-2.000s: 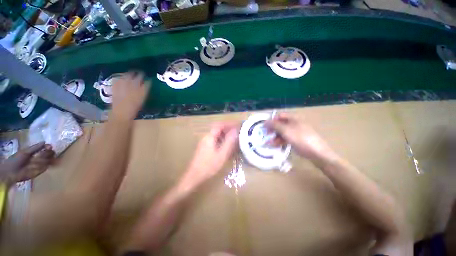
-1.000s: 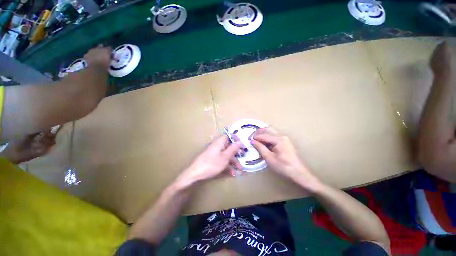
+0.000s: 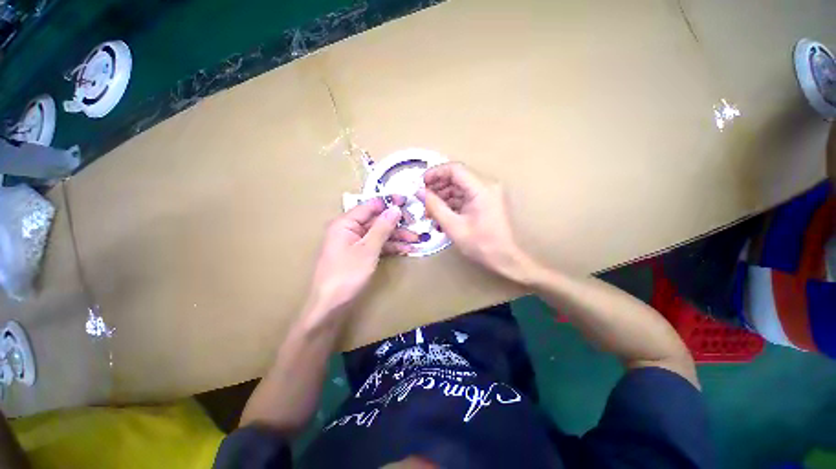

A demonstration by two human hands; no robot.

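Note:
A round white base plate (image 3: 410,167) with dark curved slots lies on the cardboard work surface (image 3: 220,201) in front of me. A small white tab (image 3: 350,201) sticks out past its left rim, and a narrow lead (image 3: 367,158) stands out at its upper left. My left hand (image 3: 363,240) is over the plate's lower left, thumb and finger pinched on a tiny dark part near the centre. My right hand (image 3: 461,211) is over the plate's right side, with fingertips curled together near the centre; what they hold, if anything, is hidden.
The green conveyor belt (image 3: 174,46) runs at the upper left with white discs (image 3: 103,81) on it. A clear plastic bag (image 3: 23,234) and another disc lie at the left. One disc (image 3: 815,78) is at the far right. A neighbour's yellow clothing (image 3: 119,438) shows at lower left.
The view has tilted down and shifted. Both hands remain at the plate, with the fingertips still near its centre. The neighbour's arms at the left are no longer in view.

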